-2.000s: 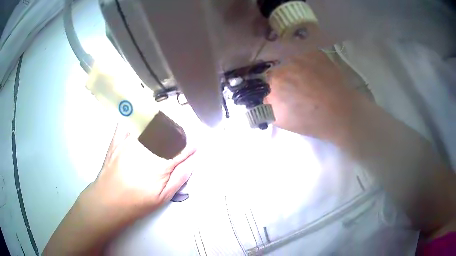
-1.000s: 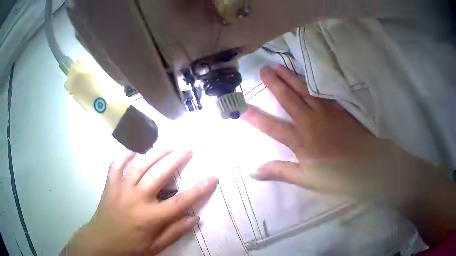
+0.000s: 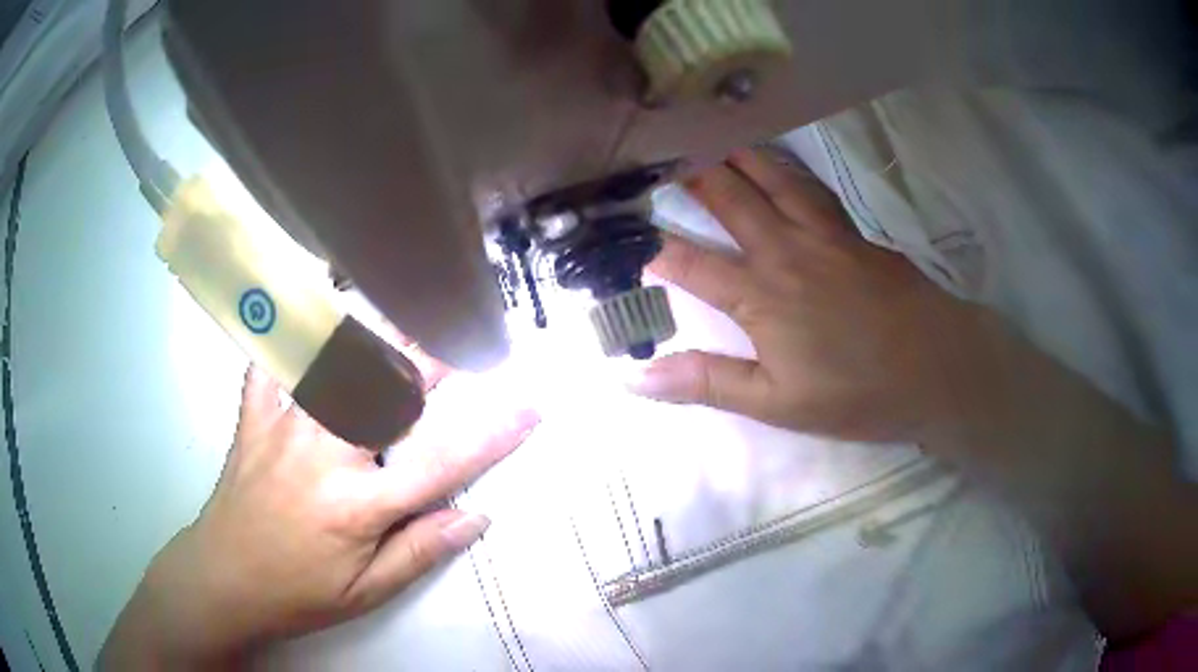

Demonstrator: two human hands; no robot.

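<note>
A white garment panel [image 3: 788, 479] with thin dark double stitch lines lies under the sewing machine head [image 3: 355, 145]. A long narrow welt pocket [image 3: 775, 528] crosses it, with a short dark bar tack [image 3: 661, 540] beside it. My left hand [image 3: 329, 525] lies flat on the cloth at the lower left, fingers spread, partly behind the lamp. My right hand [image 3: 828, 309] lies flat on the cloth right of the tension dial [image 3: 632, 322], fingers spread. The presser foot and the needle tip are lost in the glare.
A cream LED lamp [image 3: 250, 295] with a brown tip and grey cable hangs over my left fingers. A larger ribbed knob [image 3: 716, 50] is higher on the head. The white table [image 3: 79, 394] with a dark line is at left. Bunched white cloth [image 3: 998, 184] lies at right.
Since one second ago the welt pocket has shifted up and slightly left in view. My left hand has moved left. My right hand, earlier behind the dial and blurred, stays spread on the cloth.
</note>
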